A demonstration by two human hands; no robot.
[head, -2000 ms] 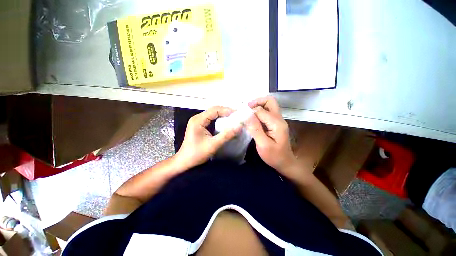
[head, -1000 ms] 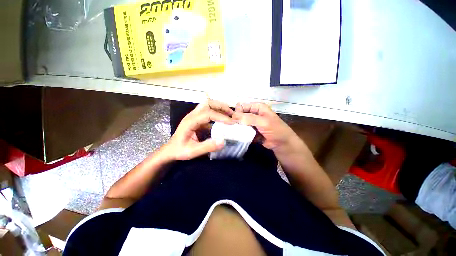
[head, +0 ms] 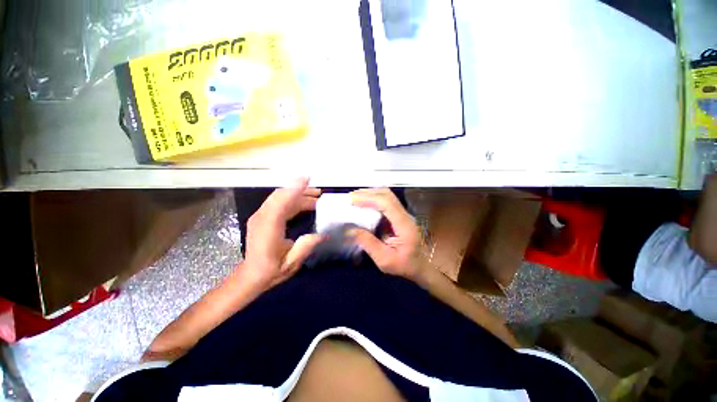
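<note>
A small white block (head: 344,213), blurred, with a darker lower part, is held over my lap just below the bench edge. My left hand (head: 277,235) is at its left side, with the thumb touching its lower left. My right hand (head: 391,235) grips its right side, fingers on top and thumb below. A yellow retail box (head: 216,98) with a black end band and "20000" print lies on the bench at left. A white-faced inner box or tray (head: 417,86) with black edges lies to its right, with a greyish patch near its top.
Clear film (head: 67,59) lies at the bench's far left. Brown cartons stand under the bench, left (head: 94,235) and right (head: 472,239). A red stool (head: 570,239) is at right, beside a person's light sleeve (head: 676,271). Another yellow box (head: 705,98) shows at the far right edge.
The view has shifted, so the bench items sit further left. The white block has been turned between my hands, and my right thumb now presses on its lower part.
</note>
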